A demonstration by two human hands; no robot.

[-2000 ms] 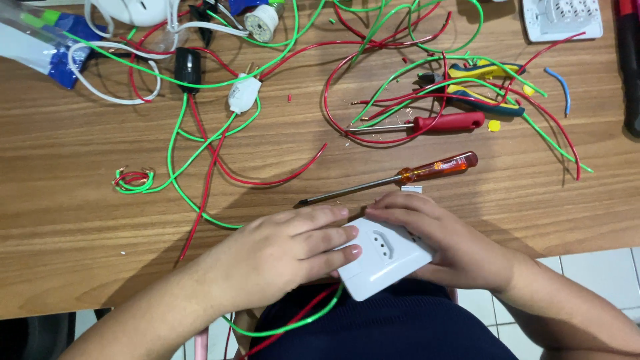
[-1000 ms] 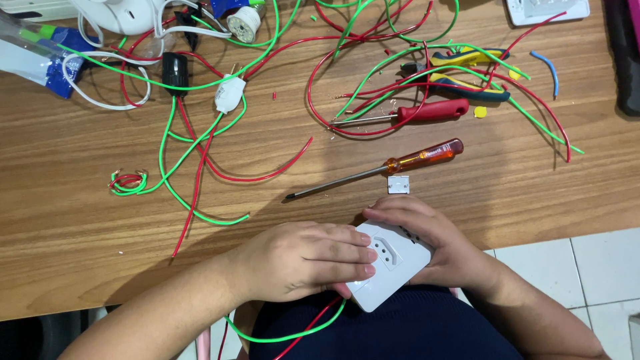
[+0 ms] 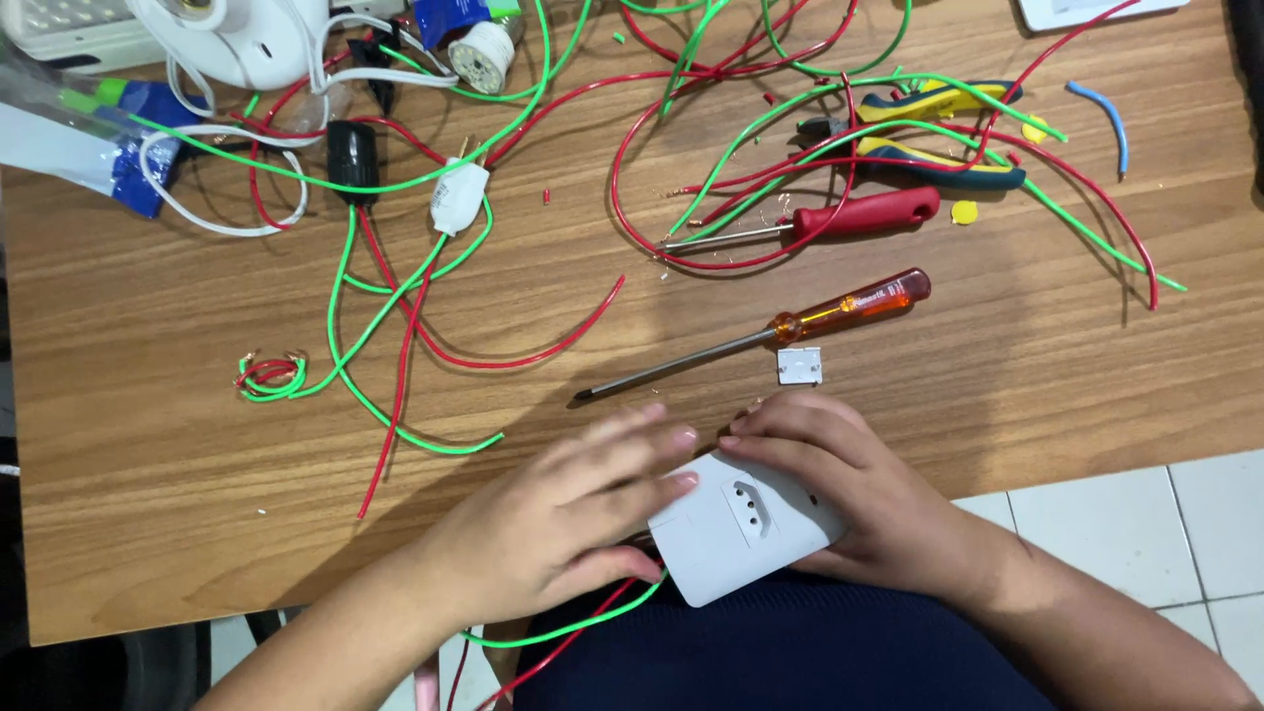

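Note:
A white wall socket plate with a three-hole outlet is tilted at the table's front edge. My right hand grips its far right side, fingers over the top edge. My left hand is at the plate's left side, fingers spread and slightly blurred, with the fingertips over or on its left edge; contact is unclear. A green wire and a red wire run from beneath the plate toward my lap. Just beyond my hands lie a screwdriver with an orange handle and a small white blank insert.
Farther back are a red-handled screwdriver, yellow-and-blue cutting pliers under loose wires, a white plug, a black connector, an LED bulb and a white lamp holder. A small wire coil lies left.
My left hand's fingers have drawn back from the plate's face toward its left edge, showing more of the face. My right hand keeps its hold on the plate.

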